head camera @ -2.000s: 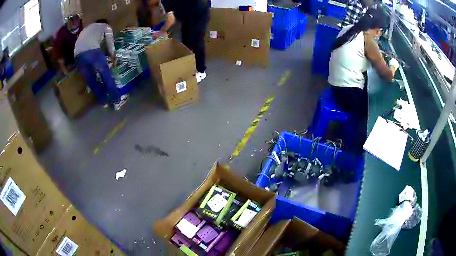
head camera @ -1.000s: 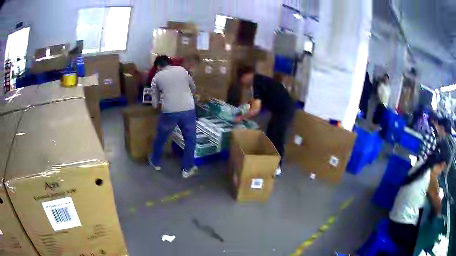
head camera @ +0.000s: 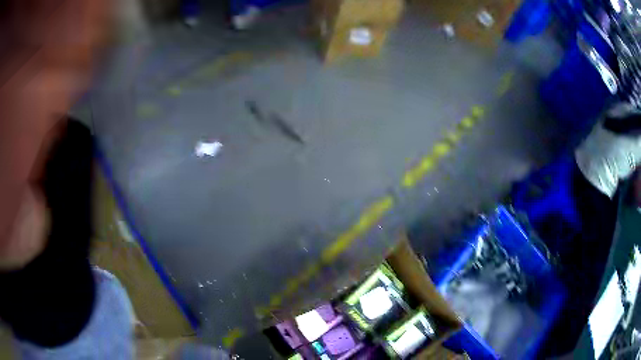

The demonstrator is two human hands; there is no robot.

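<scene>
A large blurred hand, seemingly my left hand (head camera: 42,91), fills the left edge close to the camera. A black band or cuff and a light blue-grey sleeve (head camera: 109,316) show below it. Its fingers and anything in them cannot be made out. My right hand is not in view. An open brown carton (head camera: 418,278) at the bottom centre holds green-and-black packages (head camera: 376,302) and purple packages (head camera: 339,339). A blue tote (head camera: 523,242) with dark loose parts stands right of it.
Grey floor (head camera: 316,169) with a yellow line (head camera: 358,228) and a white scrap (head camera: 208,148). A brown carton (head camera: 358,35) stands at the top. A person in a white top (head camera: 604,158) is by the green bench (head camera: 629,242) at right. Brown cardboard (head camera: 116,246) with a thin blue edge lies at lower left.
The view has tipped down towards the floor and the nearby carton and tote. The blurred hand has come into view at the left. The two workers at the stack are mostly out of the picture.
</scene>
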